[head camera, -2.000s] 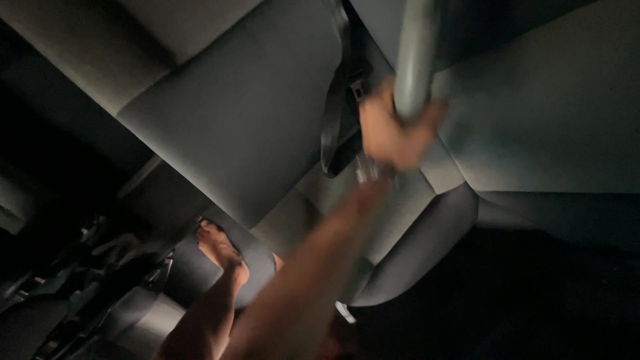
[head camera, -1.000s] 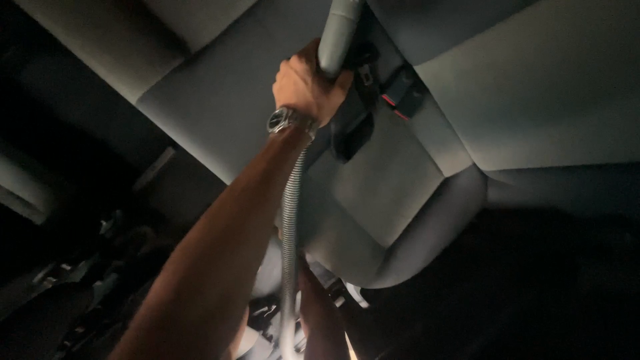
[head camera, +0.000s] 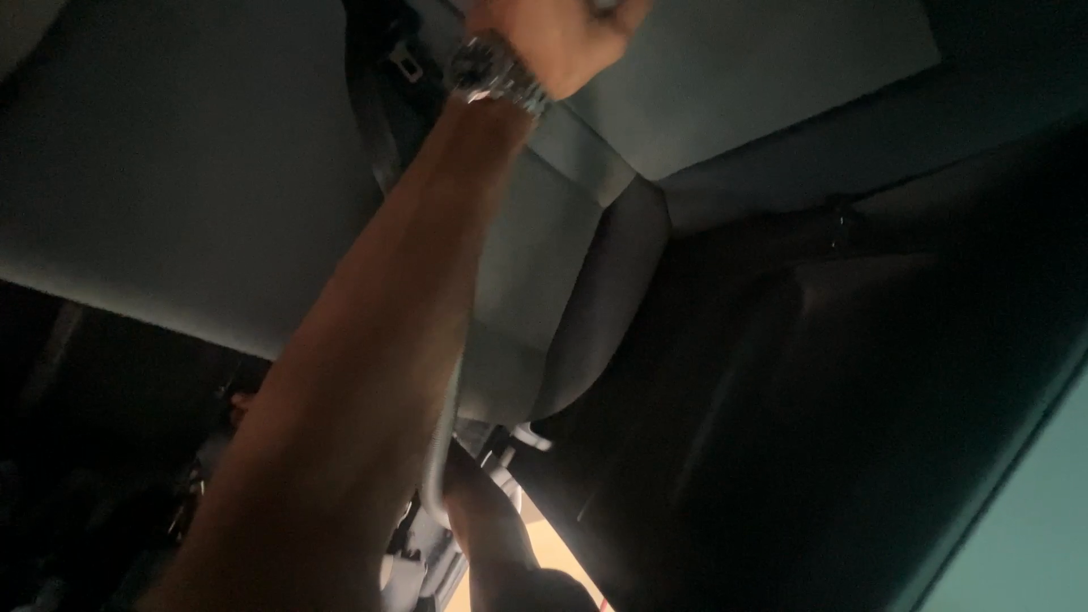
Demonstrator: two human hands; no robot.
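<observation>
My left hand, with a metal-banded wristwatch on its wrist, is at the top edge above a grey car seat. Its fingers are curled around a grey vacuum tube, nearly all of which is cut off by the frame. A pale ribbed hose runs down behind the forearm. Left of the wrist lie a dark seat belt and its metal tongue. I cannot make out my right hand; a small reddish patch of skin at the forearm's left edge is too hidden to identify.
The backrest rises at upper right, and the seat's padded side bolster curves beside a dark door panel. A bare limb, partly hidden, and a pale lever are low in the middle.
My left hand and the tube first moved left across the seat, then up to the top edge of the view. The view has shifted, showing more of the door side.
</observation>
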